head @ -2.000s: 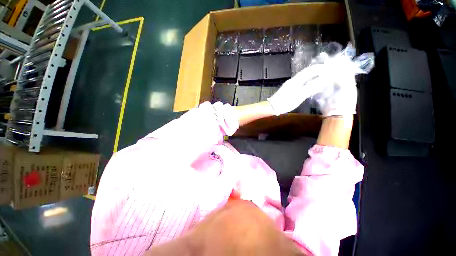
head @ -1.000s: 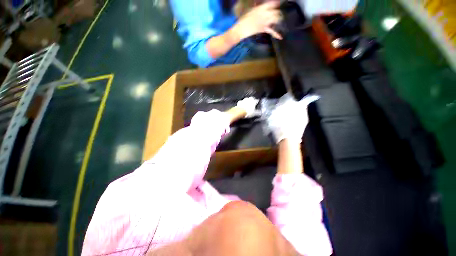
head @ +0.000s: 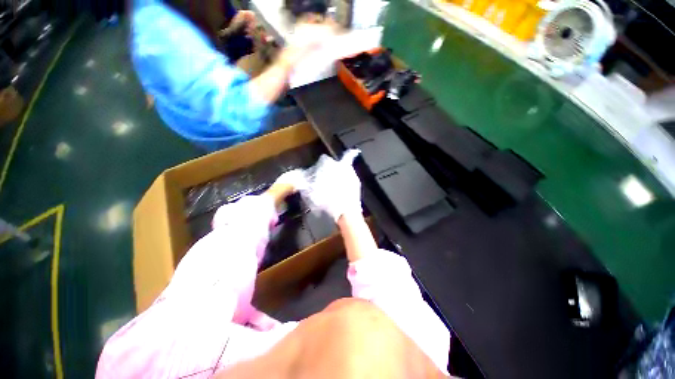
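My right hand (head: pixel 337 189), in a white glove, is closed on bunched clear poly bag film (head: pixel 320 172) over the right side of the open carton (head: pixel 151 240). My left hand (head: pixel 291 180), also gloved and small in view, is at the film's left side; its fingers are blurred, so its grip cannot be told. Black plastic housings (head: pixel 318 224) lie in rows in the carton below my hands, partly hidden by my left sleeve. Shiny film (head: pixel 233 185) covers those at the back left. Unwrapped black housings (head: pixel 411 194) lie overlapping on the bench to the right.
A blue-clad coworker (head: pixel 196 89) stands beyond the carton, arm over the bench end. An orange bin (head: pixel 355 87) of small black parts sits on the black bench (head: pixel 474 296). A black tray with white label (head: pixel 588 297) and shiny bagged parts (head: pixel 655 359) lie right. A white fan (head: pixel 566 33) stands behind.
The view has swung right, showing more bench and the fan. Carton and coworker now appear further left. The film is still at my right hand, over the carton's right side.
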